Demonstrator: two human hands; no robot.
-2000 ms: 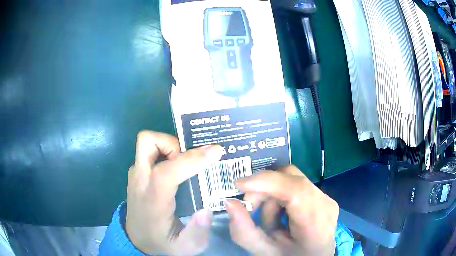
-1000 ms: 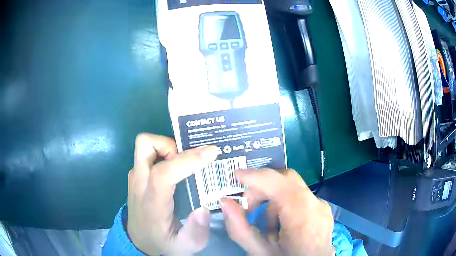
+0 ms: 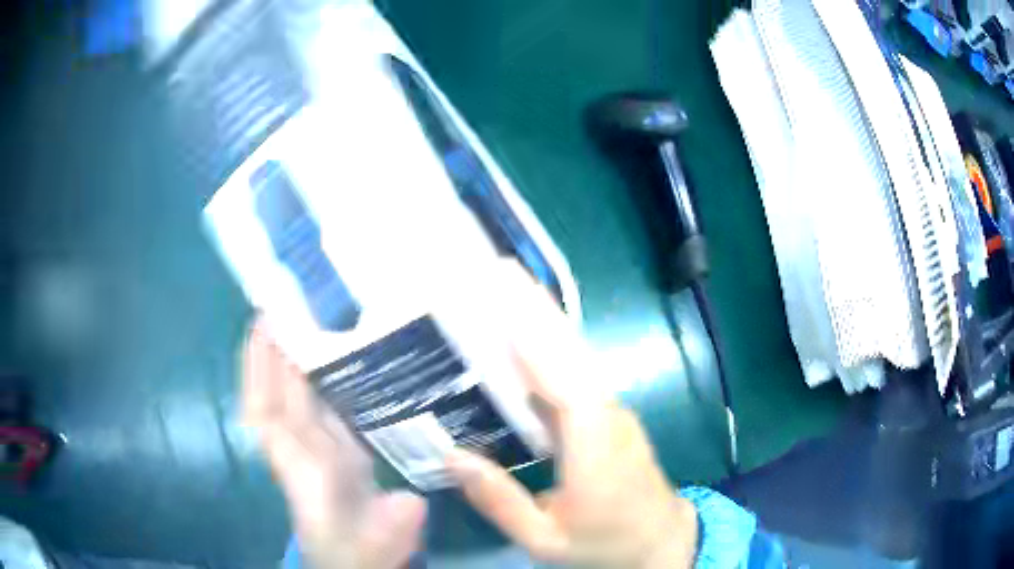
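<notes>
A white retail box (image 3: 378,222) with black panels and a tester picture is tilted to the left and blurred by motion. A white barcode label (image 3: 417,447) shows on its lower black panel. My left hand (image 3: 322,456) lies along the box's lower left edge, fingers blurred. My right hand (image 3: 578,456) holds the box's lower right side, with one finger by the label. The box looks partly opened out, with an inner side showing at the right; blur hides details.
A black barcode scanner (image 3: 670,189) with its cable lies right of the box on the dark green surface (image 3: 534,67). A stack of flat boxes (image 3: 851,200) stands farther right. A blurred red and black item (image 3: 28,445) is at the far left.
The box has turned, its top swinging left, and more of its sides show. My hands have shifted from the label to the box's two sides. A red and black item now shows at left.
</notes>
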